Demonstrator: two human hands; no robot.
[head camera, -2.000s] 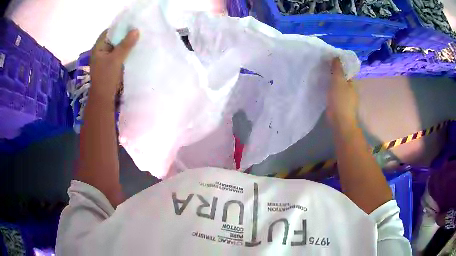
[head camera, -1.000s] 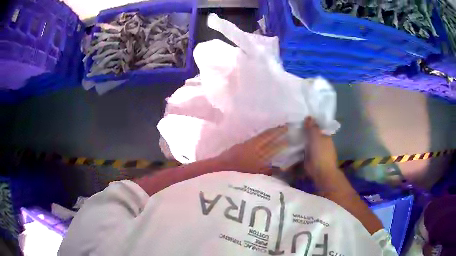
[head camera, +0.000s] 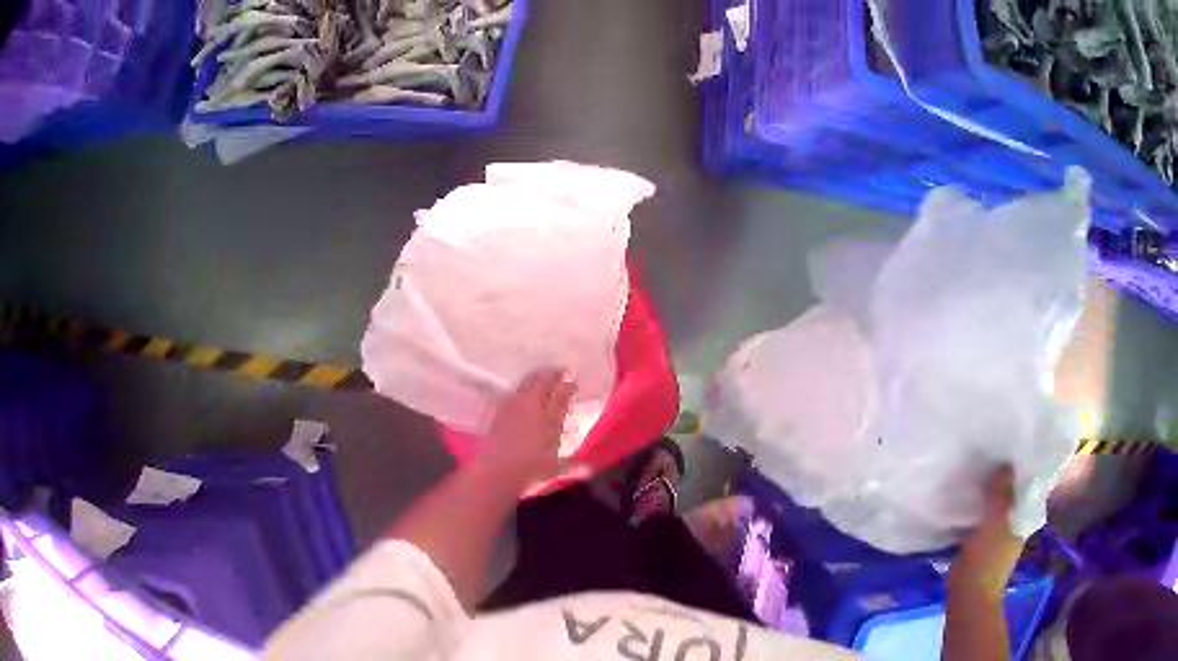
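A white crumpled liner sheet lies folded over the red stool, covering most of its top. My left hand is at the sheet's near edge, its fingers closed on it; the exact grip is partly hidden. My right hand holds up a second, thin translucent sheet by its lower edge, to the right of the stool. This sheet hangs spread and apart from the first one.
A blue crate of grey-white moulded legs is at the upper left. Stacked blue crates with darker parts stand at the upper right. Other blue crates are at the lower left. Yellow-black tape crosses the grey floor. A foot shows below the stool.
The white bundle that both hands held together is now two separate pieces. My left hand has moved left and my right hand right. The red stool has come into fuller view.
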